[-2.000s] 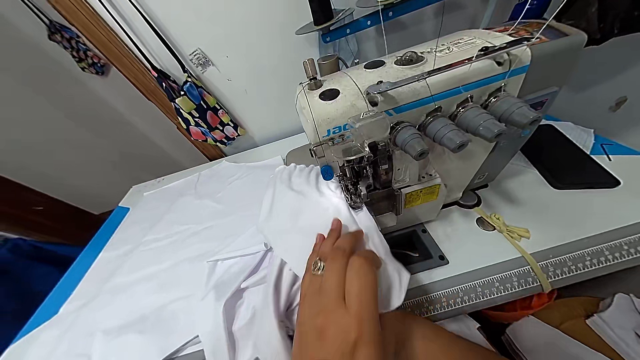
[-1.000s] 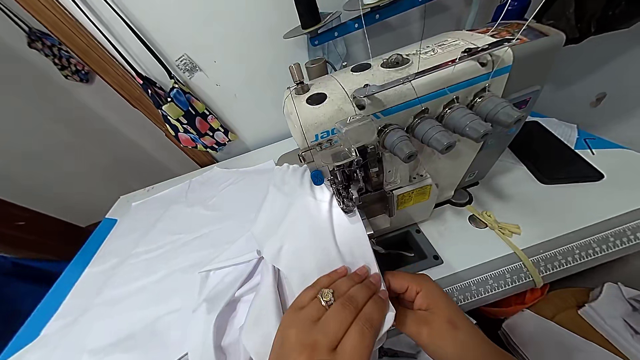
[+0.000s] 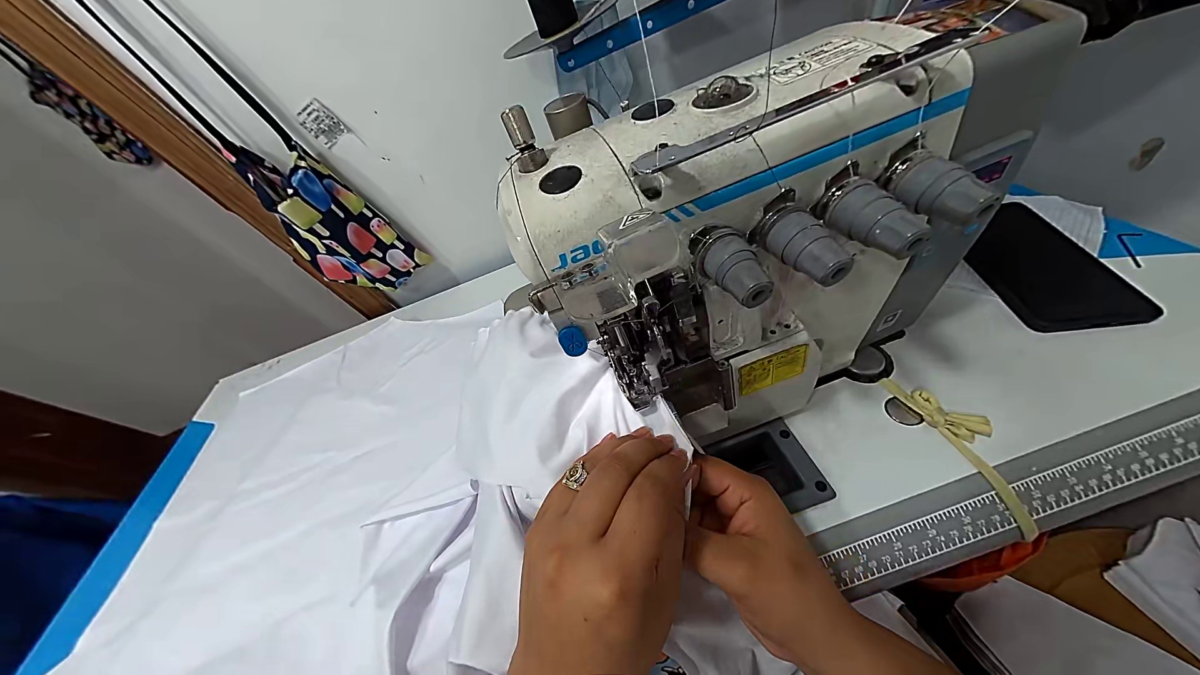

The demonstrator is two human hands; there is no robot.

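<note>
White fabric point(image 3: 394, 412) spreads over the sewing table and runs under the presser foot point(image 3: 642, 389) of a Jack overlock sewing machine point(image 3: 750, 187). My left hand point(image 3: 609, 544), with a ring on one finger, lies on the fabric close in front of the foot and presses its right edge. Touching it on the right, my right hand point(image 3: 759, 553) pinches that same edge between thumb and fingers. Part of the right fingertips is hidden behind the left hand and the cloth.
A black smartphone point(image 3: 1064, 267) lies right of the machine. A yellow tied strip point(image 3: 947, 422) crosses the measuring tape point(image 3: 1022, 497) at the table's front edge. More cloth pieces point(image 3: 1050, 619) lie below. A patterned fabric pouch point(image 3: 337, 225) hangs at the back left.
Two seconds ago the left hand lay on the cloth with no right-hand fingers visible at the edge. Now both hands hold the edge, nearer the presser foot than one second ago.
</note>
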